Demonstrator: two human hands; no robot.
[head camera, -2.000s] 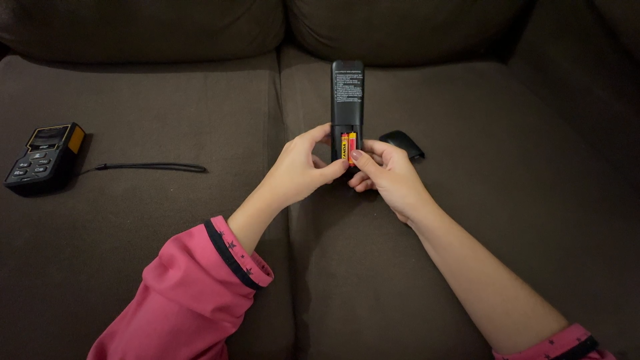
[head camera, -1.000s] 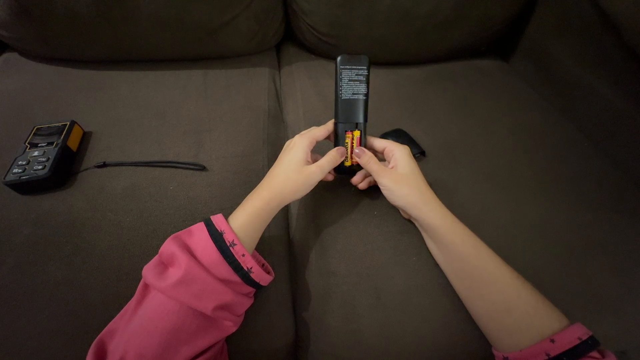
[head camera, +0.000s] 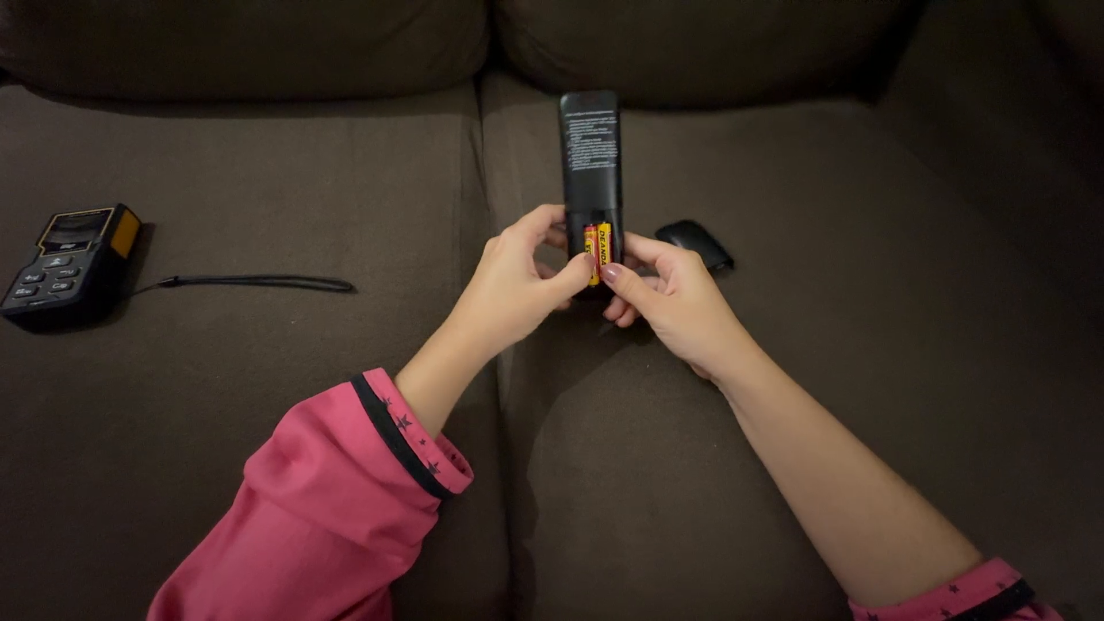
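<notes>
A black remote control (head camera: 592, 185) is held upright above the sofa, its back with printed writing facing me. Two yellow and red batteries (head camera: 598, 246) lie side by side in its uncovered battery compartment. My left hand (head camera: 522, 280) grips the remote's left side, thumb on the left battery. On the other side my right hand (head camera: 681, 297) holds the lower right edge, with its thumb at the lower end of the right battery. Behind my right hand, a small black cover (head camera: 694, 244) rests on the seat. Fingers hide part of the remote's lower end.
A black and yellow handheld device with buttons (head camera: 73, 267) lies on the left seat cushion, its black wrist strap (head camera: 259, 281) stretching right. Brown sofa back cushions (head camera: 241, 47) stand behind. A seam between the seat cushions (head camera: 496, 405) runs below my hands.
My thumbs have shifted slightly over the batteries. Both hands have stayed around the remote. The cover and the device at the left have not moved.
</notes>
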